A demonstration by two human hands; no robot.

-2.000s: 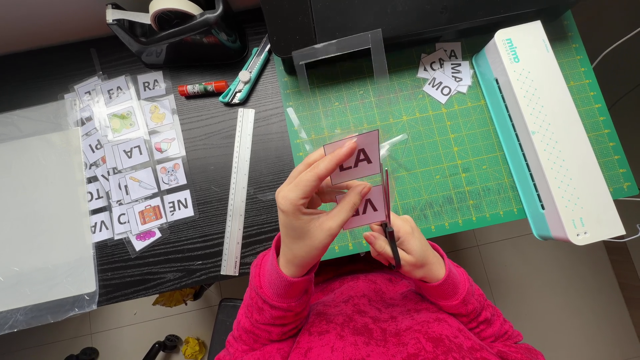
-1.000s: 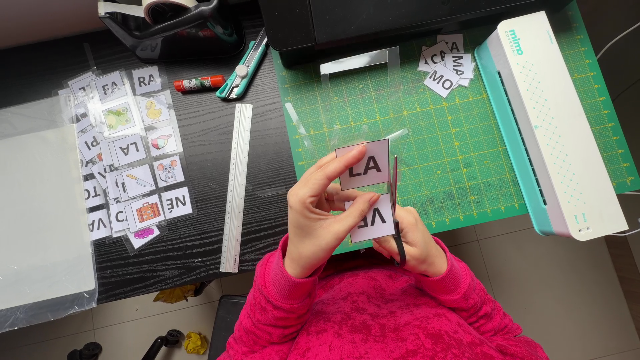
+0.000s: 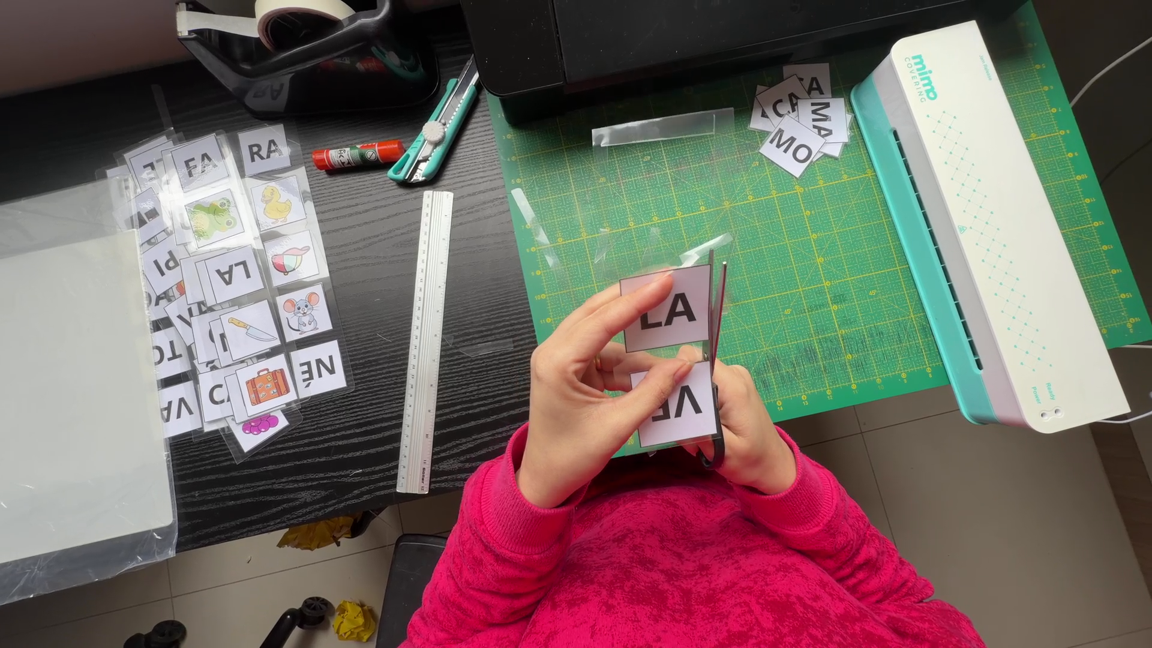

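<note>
My left hand (image 3: 589, 396) pinches a laminated strip (image 3: 682, 432) that carries two syllable cards, one above the other, with a clear gap between them. Around the black handle of a pair of scissors (image 3: 715, 346) my right hand (image 3: 751, 432) is closed, at the strip's right side. The blades point away from me and lie along the right edge of the cards; how far apart they are is hard to see. Both hands are above the near edge of the green cutting mat (image 3: 810, 288). Clear film offcuts (image 3: 661, 129) lie on the mat beyond them.
A white and teal laminator (image 3: 999, 234) stands at the right, with cut syllable cards (image 3: 792, 144) beside it. Left lie a ruler (image 3: 425, 342), a utility knife (image 3: 436, 135), a glue stick (image 3: 358, 156), laminated picture cards (image 3: 304, 310) and plastic sheets (image 3: 81, 378). Behind are a tape dispenser (image 3: 360, 63) and a black machine (image 3: 630, 40).
The held strip was tilted two seconds ago and now faces the camera more squarely. The scissors have stayed at its right edge. The large clear offcut looks flatter on the mat than before.
</note>
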